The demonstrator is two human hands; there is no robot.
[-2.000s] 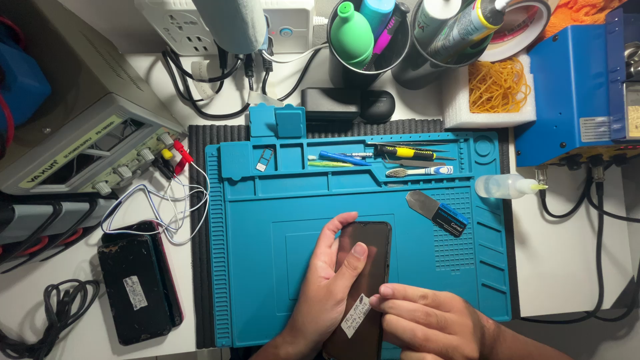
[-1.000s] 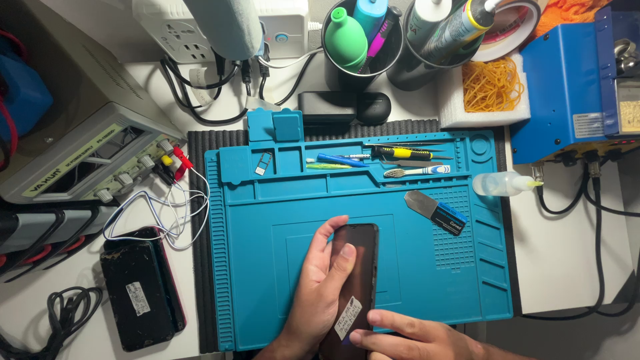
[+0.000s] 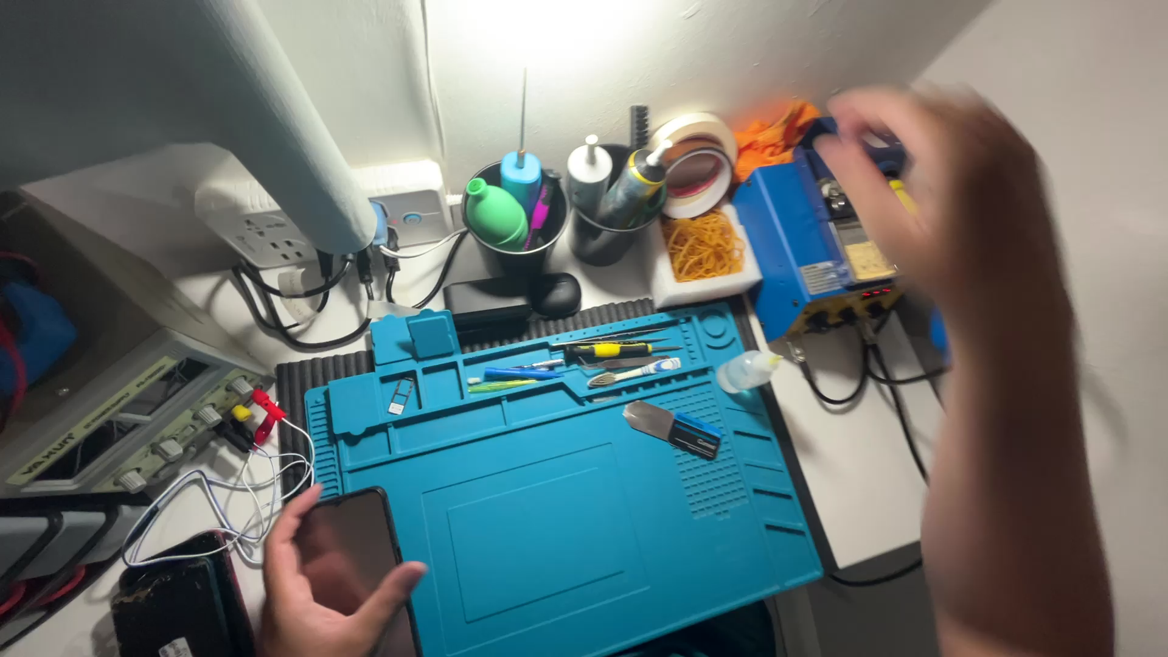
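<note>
My left hand (image 3: pixel 338 584) holds a dark smartphone (image 3: pixel 354 538) by its edges, over the lower left of the teal silicone repair mat (image 3: pixel 547 538). Raised at the right, my right hand (image 3: pixel 922 182) is blurred; it is in front of the blue soldering or rework station (image 3: pixel 785 246), near the orange cloth (image 3: pixel 776 137). Whether it holds anything cannot be made out. On the mat lie a blue-handled scraper blade (image 3: pixel 675 429), a yellow and black screwdriver (image 3: pixel 611 349), a toothbrush (image 3: pixel 634 372) and a SIM tray (image 3: pixel 400 396).
A clear dropper bottle (image 3: pixel 746 372) sits on the mat's right edge. Behind are two cups (image 3: pixel 516 257) of bottles, a white box (image 3: pixel 707 290) of rubber bands and tape rolls (image 3: pixel 698 182). At left stand a Yaxun power supply (image 3: pixel 137 420) with leads and another phone (image 3: pixel 182 593).
My right hand has left the phone and risen to the far right. My left hand and the phone are now over the mat's left part. The view has shifted and tilted up.
</note>
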